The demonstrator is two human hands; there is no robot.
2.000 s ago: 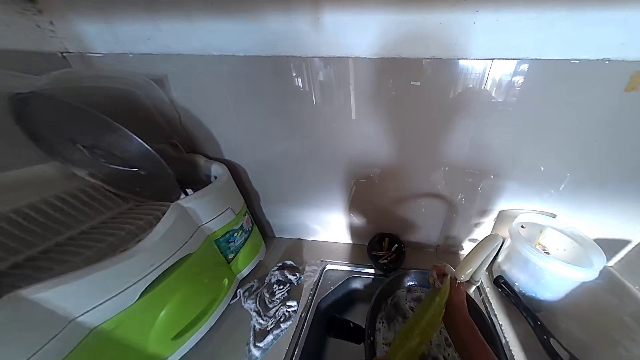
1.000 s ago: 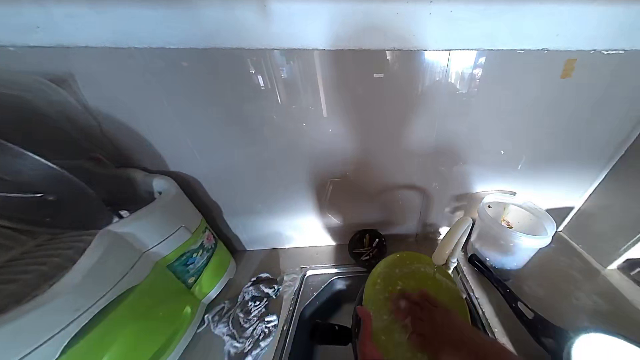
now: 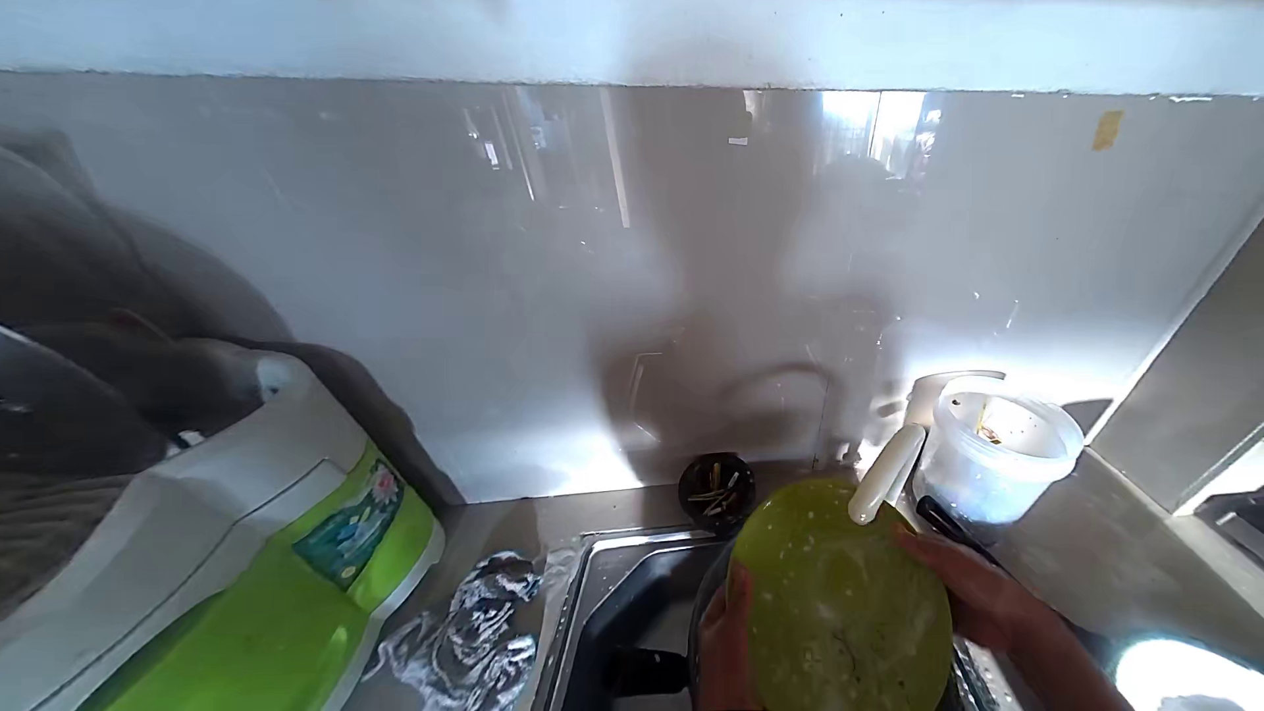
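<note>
A green plate with wet spots is held over the sink, its broad face turned up toward me. My left hand grips its left edge. At the upper right edge is my right hand, its fingers on the rim and partly hidden. The faucet spout reaches over the plate's top edge. Beneath the plate a dark pan shows only in part, with a black handle in the basin.
A soapy cloth lies left of the sink. Farther left stands a green and white dish rack. Behind the sink is a small black bowl with small bits in it. A white translucent tub and a black-handled utensil sit at right.
The green plate was tilted nearly edge-on two seconds ago and now shows its broad face. My right hand has moved from the plate's middle to its right edge.
</note>
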